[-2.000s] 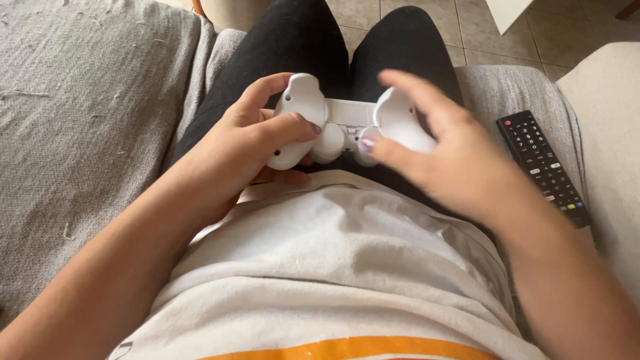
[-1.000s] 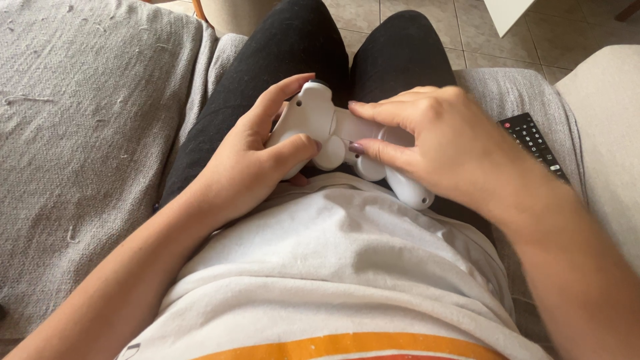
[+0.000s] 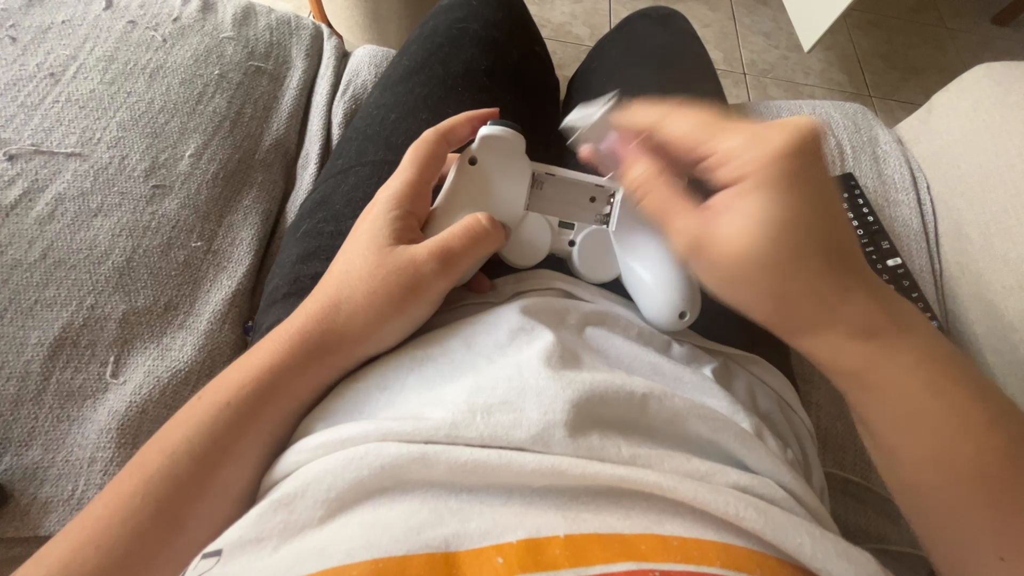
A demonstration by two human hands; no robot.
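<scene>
My left hand (image 3: pixel 432 224) grips the left handle of a white game controller (image 3: pixel 656 272), which lies with its underside up over my lap. Its battery compartment (image 3: pixel 570 198) is uncovered, and no batteries show inside. Blurred by motion, my right hand (image 3: pixel 720 184) is above the controller's right side. Between its thumb and fingers it pinches a small white battery cover (image 3: pixel 590 118), just beyond the compartment's far edge.
A black remote control (image 3: pixel 884 248) lies on the seat at my right, partly hidden by my right hand. Grey woven fabric (image 3: pixel 144 240) covers the sofa at my left. A pale armrest (image 3: pixel 976 200) stands at the right, and a white table corner (image 3: pixel 814 20) shows at the top right.
The battery cover has come off the controller and is now in my right hand, which has lifted away. The compartment, covered in the earlier frames, is exposed. My left hand still holds the controller.
</scene>
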